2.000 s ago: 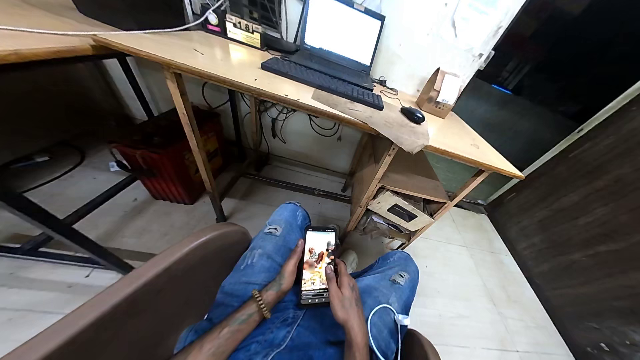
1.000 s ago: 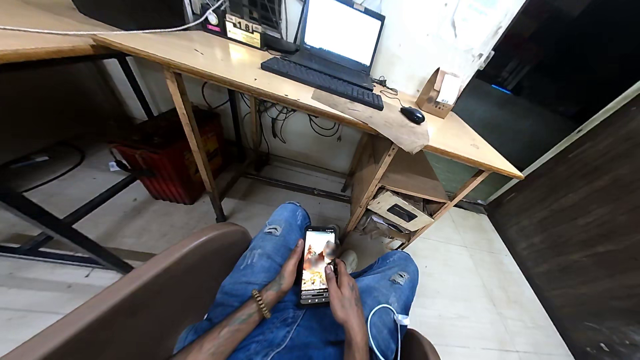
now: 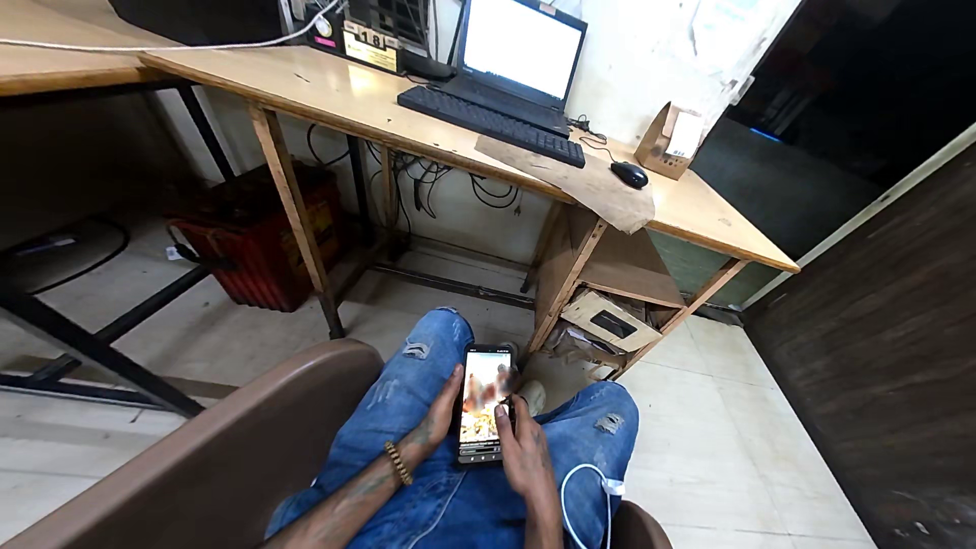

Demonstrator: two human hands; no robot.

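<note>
A smartphone (image 3: pixel 484 408) with a lit screen stands upright in my two hands, above my lap in ripped blue jeans. My left hand (image 3: pixel 438 419) holds its left edge, a beaded bracelet (image 3: pixel 398 463) on that wrist. At the lower right edge is my right hand (image 3: pixel 524 450), gripping the side with the thumb over the screen. The fingers behind the phone are hidden. A white cable (image 3: pixel 566 488) loops over my right thigh.
A wooden desk (image 3: pixel 343 99) ahead carries a laptop (image 3: pixel 522 57), a black keyboard (image 3: pixel 488 124), a mouse (image 3: pixel 629 174) and a cardboard box (image 3: pixel 671 141). Beneath stand a red battery (image 3: pixel 267 252) and loose cables. The brown chair arm (image 3: pixel 229 450) is at my left.
</note>
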